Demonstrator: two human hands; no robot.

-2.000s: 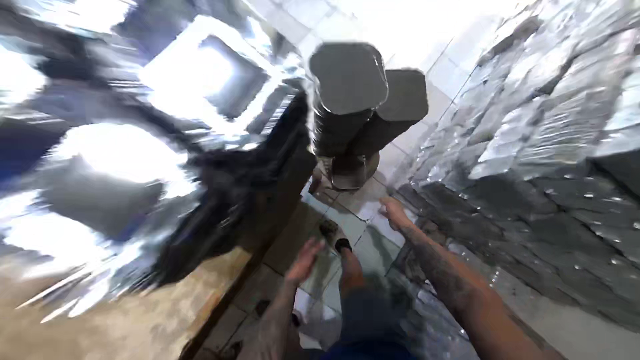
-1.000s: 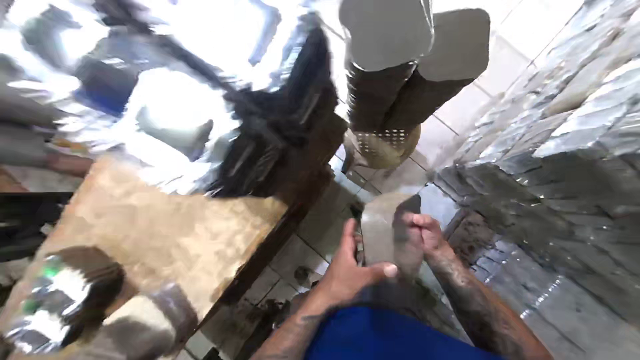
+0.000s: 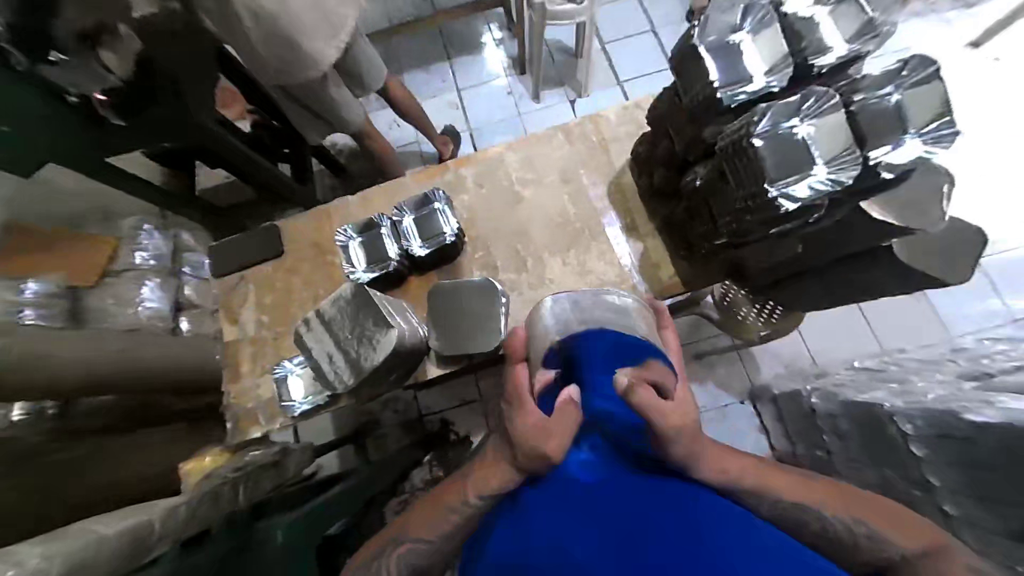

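Between my two hands, close to my blue shirt, is a rounded-square stack of foil containers (image 3: 596, 308), with a shiny surface that reflects blue. My left hand (image 3: 540, 408) grips its left side, thumb toward the middle. On the right side my right hand (image 3: 660, 396) holds it in the same way. Just left of my left hand, a grey rounded-square piece (image 3: 466, 317) lies at the table's near edge. Beside it a tall foil stack (image 3: 360, 336) leans, and two small stacks of foil trays (image 3: 428, 224) stand behind.
The wooden table (image 3: 536, 192) runs across the view, with a dark phone-like slab (image 3: 246, 250) at its left end. Tall stacks of foil trays (image 3: 808, 152) rise at its right end, beside a perforated stool (image 3: 748, 312). Wrapped stacks (image 3: 896, 432) stand at right. A person (image 3: 320, 72) is beyond the table.
The view has swung left over the table. My hands were apart two seconds ago; one second ago they held a grey stack low by the stool. Now the held stack is at the table's near edge.
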